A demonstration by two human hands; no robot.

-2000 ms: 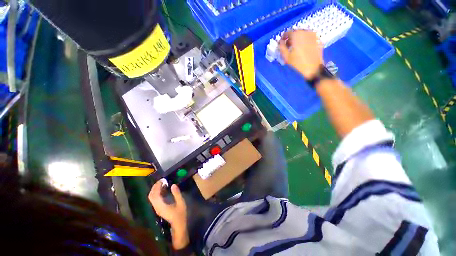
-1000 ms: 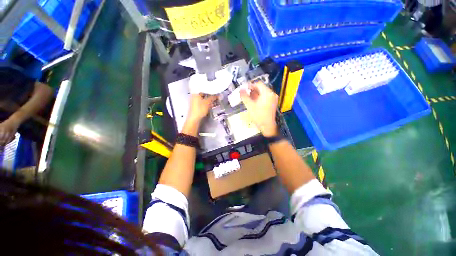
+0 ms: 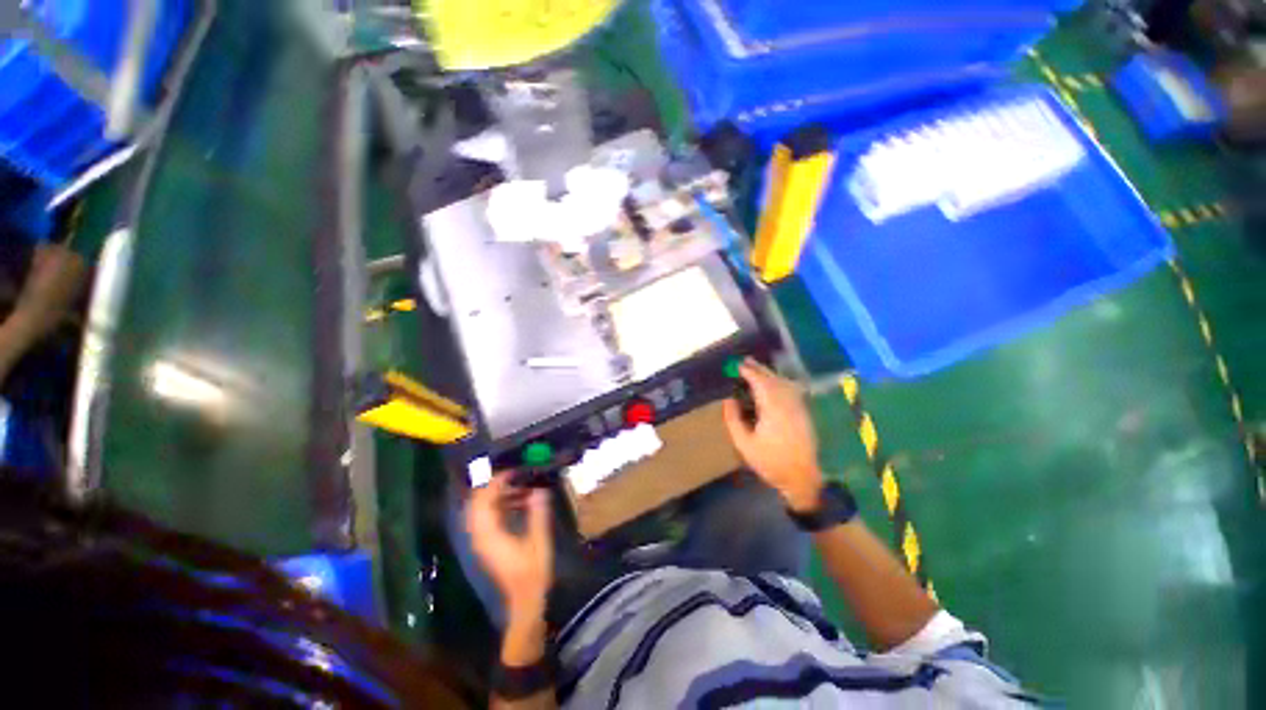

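Observation:
My left hand [image 3: 512,544] is at the left front corner of the machine, with a small white charger housing [image 3: 480,470] at its fingertips, beside the left green start button [image 3: 537,454]. My right hand [image 3: 778,438] holds nothing; its fingertips are at the right green start button [image 3: 735,368]. The fixture [image 3: 590,278] is on the grey machine bed [image 3: 507,340], under the press head with white wrap [image 3: 560,208]. Blur hides what sits in the fixture. A pale yellow pad [image 3: 676,323] and a thin white strip [image 3: 554,364] lie on the bed.
Yellow-black light curtain bars [image 3: 793,208] stand at both sides. A red emergency stop [image 3: 639,413] is mid-panel. White parts [image 3: 615,459] lie on the cardboard ledge [image 3: 667,472]. A blue tote [image 3: 972,312] with white rows is right, stacked totes behind. Another person's arm [image 3: 39,298] shows far left.
Both hands have moved back from the fixture area to the front panel, left hand to the left corner, right hand to the right button. The white part my right hand held has left it.

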